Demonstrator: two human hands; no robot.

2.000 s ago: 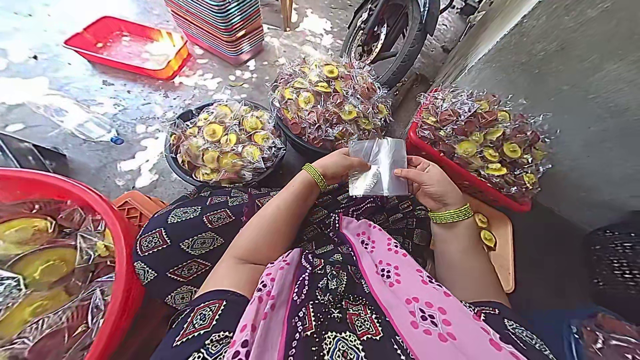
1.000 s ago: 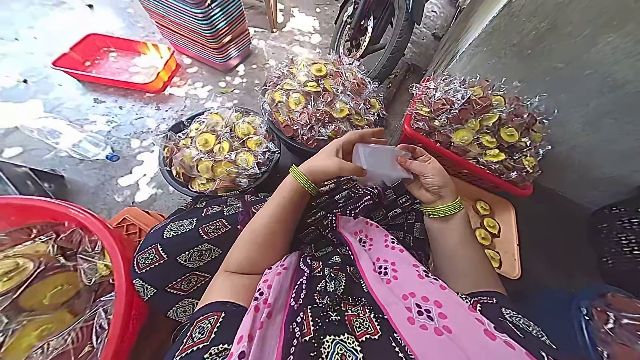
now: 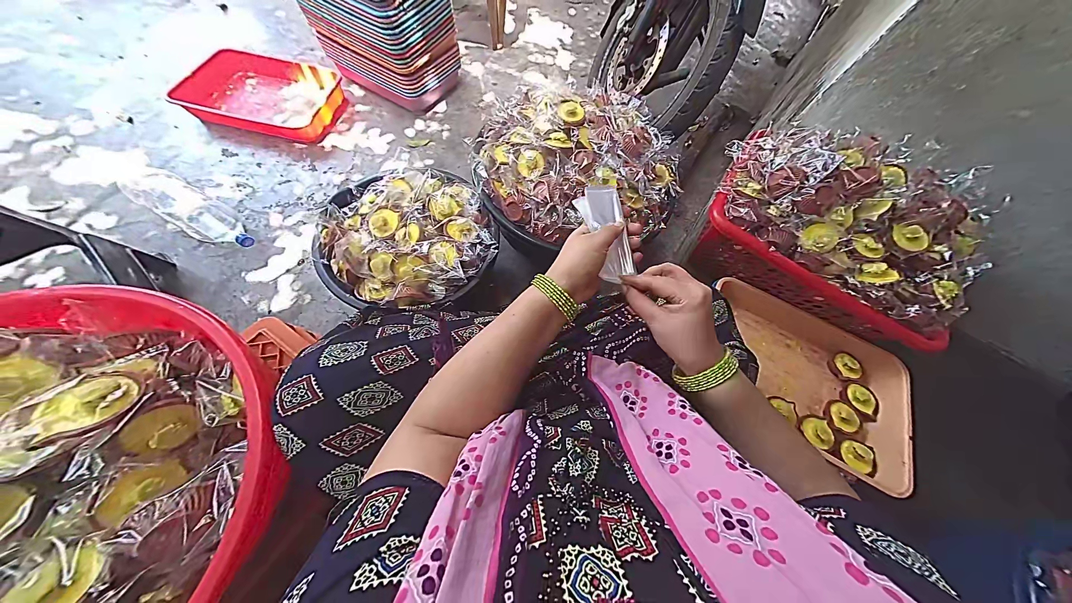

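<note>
My left hand (image 3: 589, 255) grips a folded stack of clear plastic bags (image 3: 615, 239), its fingers partly behind them. My right hand (image 3: 674, 314) pinches the stack's lower edge between thumb and fingertips. Just beyond the hands, a dark tub (image 3: 523, 236) is heaped with wrapped brown pieces with yellow tops (image 3: 571, 142). Another dark tub (image 3: 328, 280), to the left, holds more wrapped pieces (image 3: 383, 223). On the right, unwrapped yellow-topped pieces (image 3: 842, 416) lie in a tan tray (image 3: 775, 331), partly hidden by my right forearm.
A red basin (image 3: 266, 435) of wrapped pieces fills the lower left. A heaped red crate (image 3: 804, 280) stands by the wall at right. Farther off are a red tray (image 3: 251, 105), stacked striped trays (image 3: 402, 50), a plastic bottle (image 3: 197, 209) and a motorcycle wheel (image 3: 662, 67).
The bags, flat between both hands two seconds ago, are now bent over in my left hand. My right hand has shifted to their lower edge.
</note>
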